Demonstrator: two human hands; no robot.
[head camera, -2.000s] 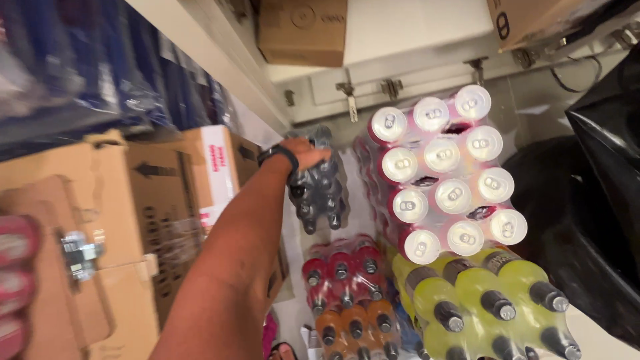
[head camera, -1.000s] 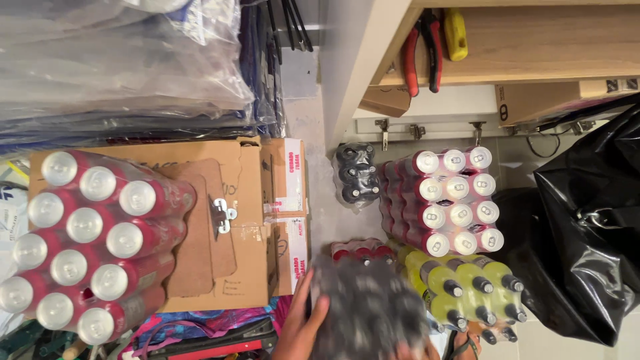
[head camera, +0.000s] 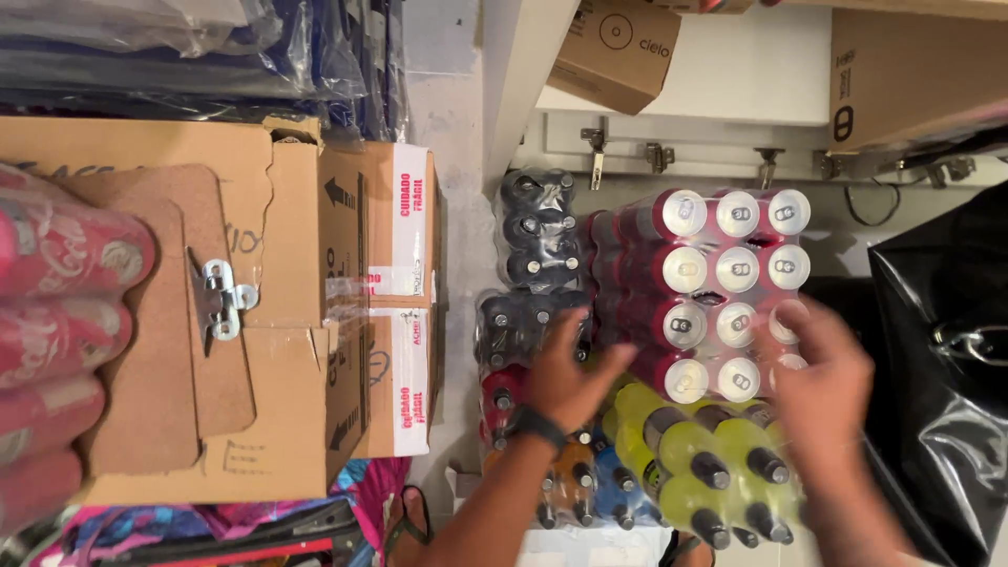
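My left hand, a black band on its wrist, is spread over a shrink-wrapped pack of dark bottles and holds nothing. Behind that pack stands another dark bottle pack. On the right my right hand, somewhat blurred, is at the right edge of a wrapped stack of cans; whether it touches them I cannot tell. Yellow-green bottles in film stand in front of the cans. Red bottles, orange bottles and blue bottles lie near my left forearm.
Cardboard boxes stand at left, with a clipboard and Coca-Cola cans on top. A black plastic bag is at right. Above are a small carton and metal hinges. A foot shows below.
The dark bottle pack that was between my hands a second ago now stands in front of the other dark pack, and my hands are apart. The view has shifted.
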